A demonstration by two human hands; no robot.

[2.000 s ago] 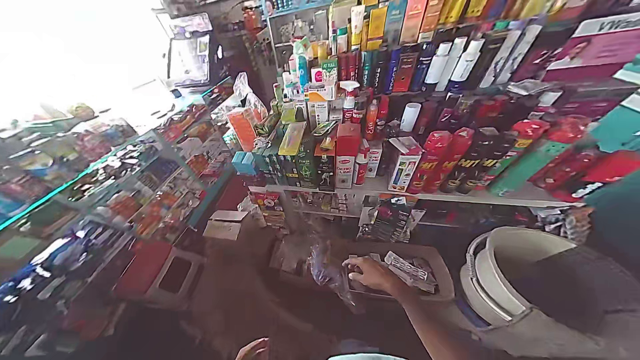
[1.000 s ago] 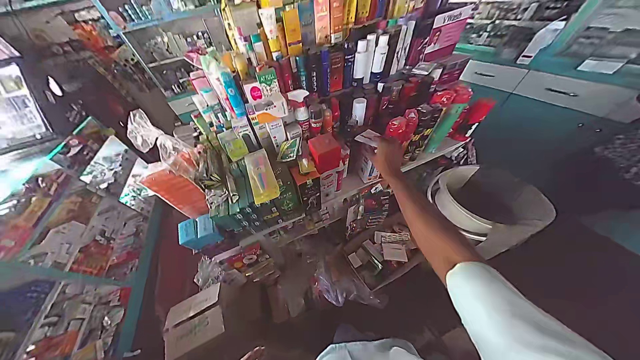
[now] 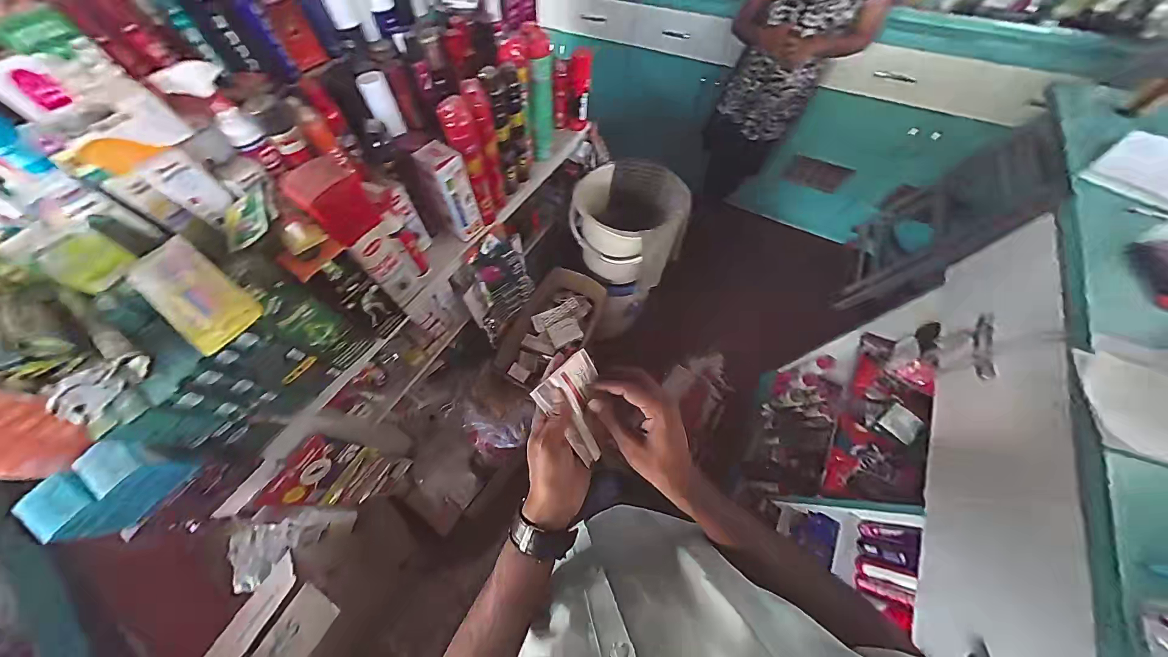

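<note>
My left hand [image 3: 558, 461], with a dark wristwatch [image 3: 542, 538] on its wrist, grips a small white and red carton [image 3: 569, 376] and a pale flat piece below it. My right hand [image 3: 646, 429] is beside the carton, thumb and forefinger near its right edge; whether they touch it is not clear. Beyond the hands, a cardboard box [image 3: 595, 290] on the floor holds several small cartons [image 3: 564, 332]. A clear plastic bag [image 3: 493, 424] lies to the left of my left hand.
A shelf [image 3: 547, 182] crowded with bottles and cartons runs along the left. White buckets [image 3: 610, 237] stand behind the cardboard box. A person [image 3: 776, 73] stands by teal cabinets [image 3: 844, 137] at the back. A display case [image 3: 1004, 438] is on the right.
My right hand has come back from the shelf to in front of my body. My left hand, now raised, has a small carton in it. The view has swung to the right.
</note>
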